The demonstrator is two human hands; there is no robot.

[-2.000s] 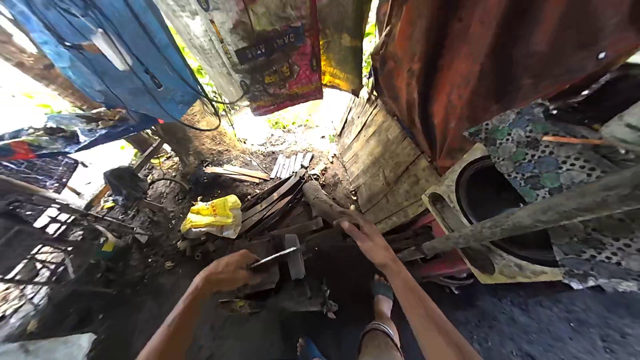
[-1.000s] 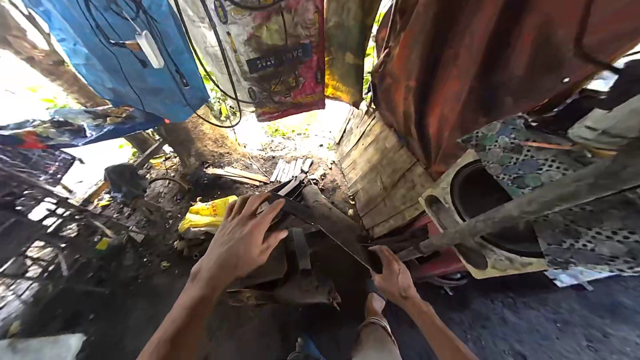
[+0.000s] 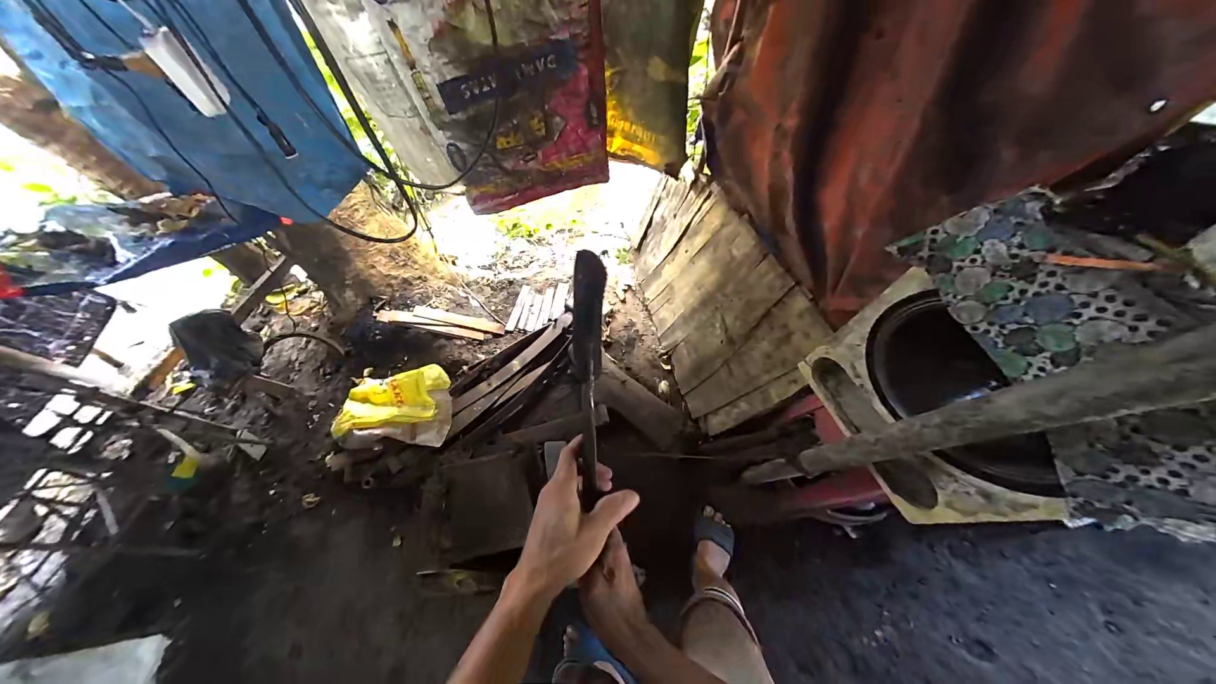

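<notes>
A long dark metal blade with a rounded tip points away from me, nearly in line with my view. My left hand is against its lower part, thumb spread to the right; how firmly it holds is unclear. Just below, my right hand is closed around the near end, which it mostly hides. Left of the blade, a small grey metal block shows behind my left fingers, beside a dark, flat-topped block.
Wood strips and a yellow plastic bag lie ahead. A wooden panel leans at right, near a pale frame with a round opening and a slanting pole. Cables hang at upper left. My feet are below.
One second ago the blade lay slantwise between my spread hands; now it points forward and my hands are close together. Two seconds ago my right hand was on a wooden log.
</notes>
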